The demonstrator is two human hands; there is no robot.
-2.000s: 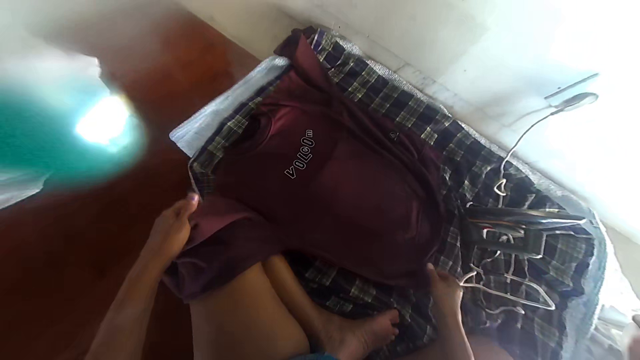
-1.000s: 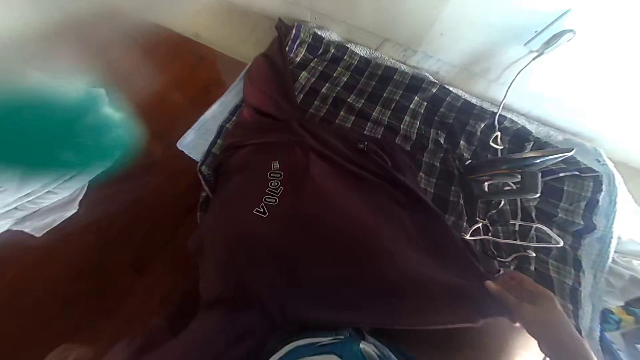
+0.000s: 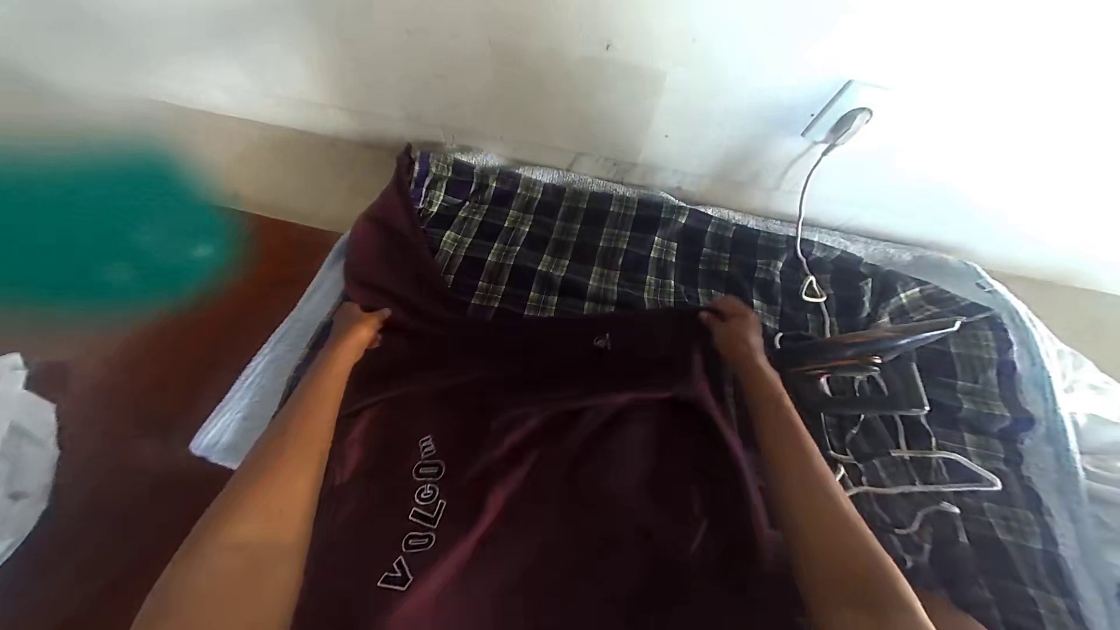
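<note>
A maroon long-sleeved top (image 3: 542, 472) with outlined lettering lies over a dark plaid cloth (image 3: 569, 236). At its upper left, where a sleeve runs up towards the wall, my left hand (image 3: 357, 332) pinches the fabric. Near the right end of its far edge, my right hand (image 3: 733, 328) grips the garment between thumb and fingers. The lower part of the top reaches the bottom of the view, so its near end is hidden.
Right of my right arm lie a dark flat device (image 3: 875, 341), a black box (image 3: 875, 389) and a white cable (image 3: 927, 486). A plug (image 3: 847, 127) sits in a wall socket. Red-brown floor (image 3: 131, 455) shows at left, with white cloth (image 3: 22, 455). A blurred green shape covers the upper left.
My right hand has moved from the top's lower right corner to its far edge. My left hand, barely visible a second ago, now holds the fabric at upper left. The view has shifted.
</note>
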